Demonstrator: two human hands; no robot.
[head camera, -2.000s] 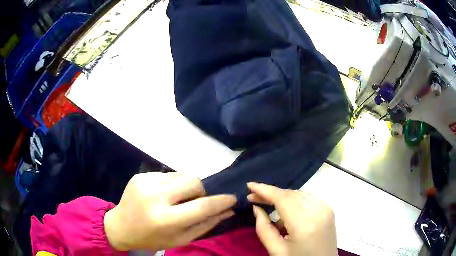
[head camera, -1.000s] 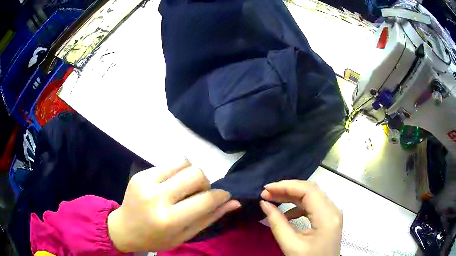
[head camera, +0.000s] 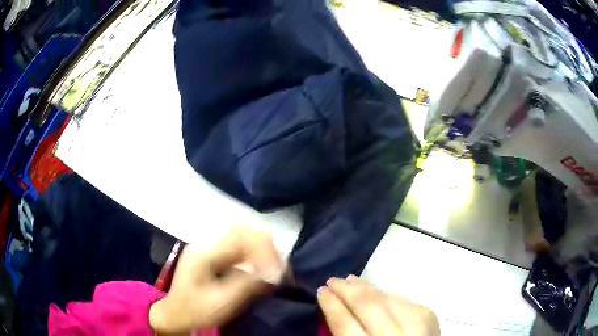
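A large navy garment (head camera: 262, 59) with a pocket-like flap lies over the white table, and its far right edge reaches the sewing machine's needle area. Its narrow lower part runs down to the wearer's lap. My left hand (head camera: 219, 279) is blurred at the lower left of this part, with fingers curled at its edge; its grip is unclear. My right hand (head camera: 374, 308) has its fingertips on the cloth at the lower right, gripping its edge; the thumb is hidden and the hand is cut off by the bottom edge.
The white sewing machine (head camera: 524, 111) stands at the right, with a shiny metal bed (head camera: 446, 197) below it. A black patterned object (head camera: 551, 289) lies at the table's right edge. Dark cloth (head camera: 92, 243) hangs at the left, beside blue crates (head camera: 33, 98) and a red-orange heap (head camera: 49, 161).
The view has shifted, so the table, garment and machine sit further left and slightly lower. My left hand has changed its finger pose and blurred. My right hand is lower, its fingers closer together.
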